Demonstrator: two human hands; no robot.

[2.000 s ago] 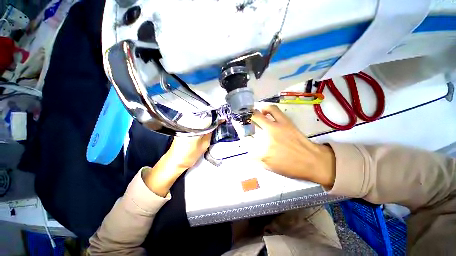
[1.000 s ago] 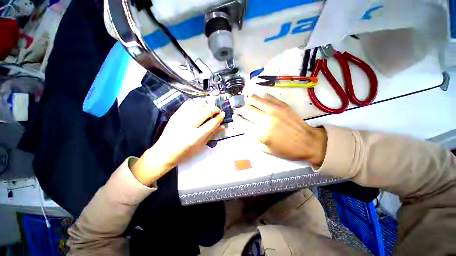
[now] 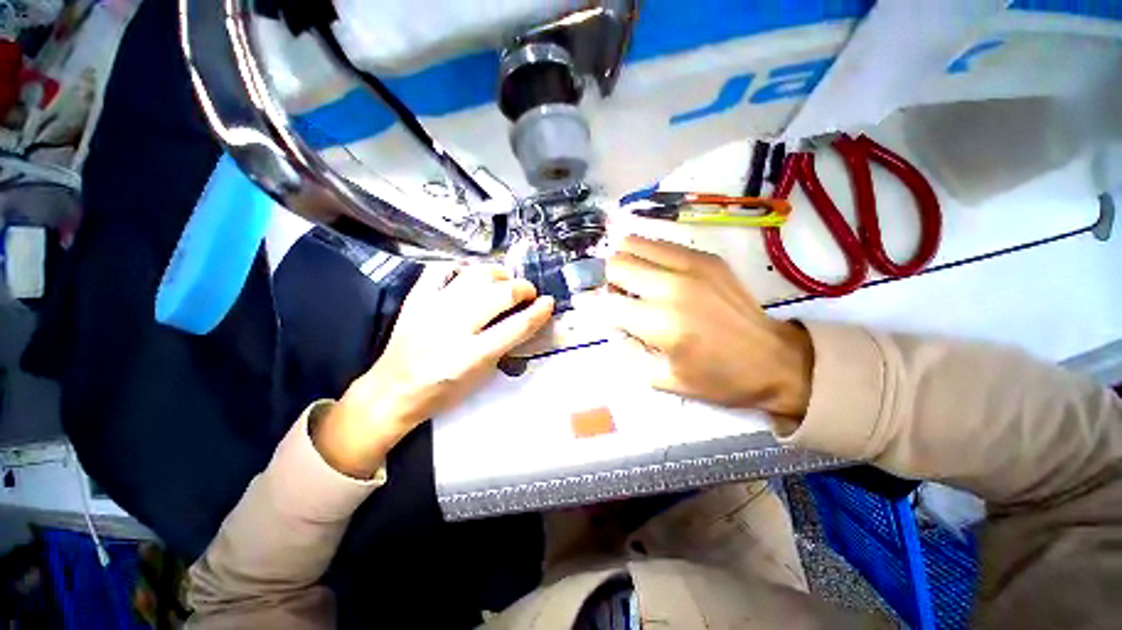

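The white sewing machine head (image 3: 689, 86) with a blue stripe crosses the top. Its presser foot and needle area (image 3: 564, 228) is at the middle. A small piece of the dark plaid band (image 3: 549, 278) lies at the foot, between my hands. My left hand (image 3: 449, 338) holds the band at the left of the foot with its fingertips. My right hand (image 3: 701, 322) is at the right of the foot, fingers bent and close to the band; whether it grips the band is hidden. The dark garment (image 3: 160, 332) hangs in a heap at the left, with pale checks near my left hand.
Red-handled shears (image 3: 864, 222) and yellow-orange snips (image 3: 726, 209) lie right of the needle. A chrome guard (image 3: 277, 154) curves at the left, beside a light-blue plastic piece (image 3: 212, 252). An orange-brown patch (image 3: 593, 422) and measuring tape (image 3: 640, 480) are near the table's front. A blue crate (image 3: 880, 554) stands below.
Since the oldest frame, the view has shifted and the tension knob no longer covers the needle area. My left fingers have come out from behind the guard onto the band beside the foot.
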